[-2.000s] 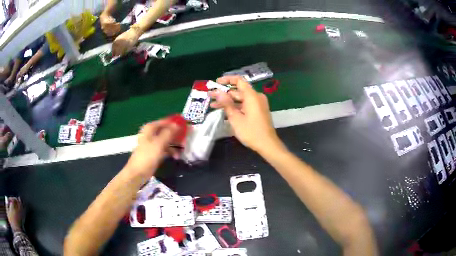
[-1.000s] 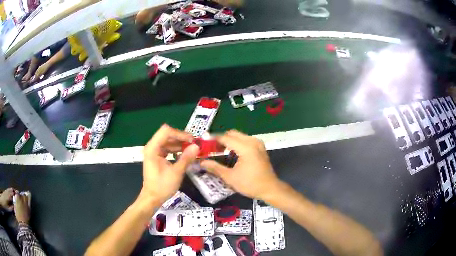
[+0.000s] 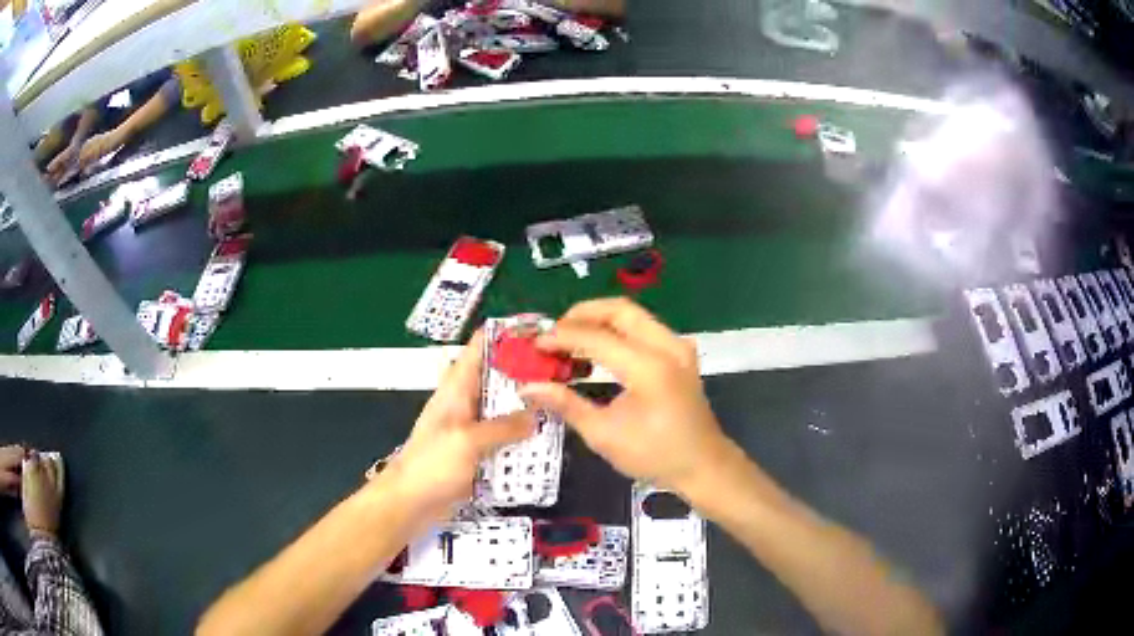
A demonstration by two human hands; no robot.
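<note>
A white housing (image 3: 525,460) with rows of small holes stands nearly upright in the picture, above the bench edge. My left hand (image 3: 454,429) grips it along its left side, thumb across its middle. A solid red piece (image 3: 527,359) lies over the upper end of the housing. My right hand (image 3: 634,385) holds the red piece between thumb and fingers; whether it is seated cannot be told. Below my hands lies a housing pile (image 3: 466,553) with red bits, and a white panel (image 3: 669,565) with a large opening at its right.
The green belt (image 3: 746,224) carries a housing with a red end (image 3: 456,290), a white housing (image 3: 590,236) and a red ring (image 3: 639,270). A white rail (image 3: 821,349) borders it. Housings in rows (image 3: 1045,424) lie at right. Another person's hands (image 3: 41,478) are at far left.
The housing has turned from slanted to nearly upright. The red piece, earlier held between both hands, is now over the housing's upper end in my right hand. Belt parts have shifted left.
</note>
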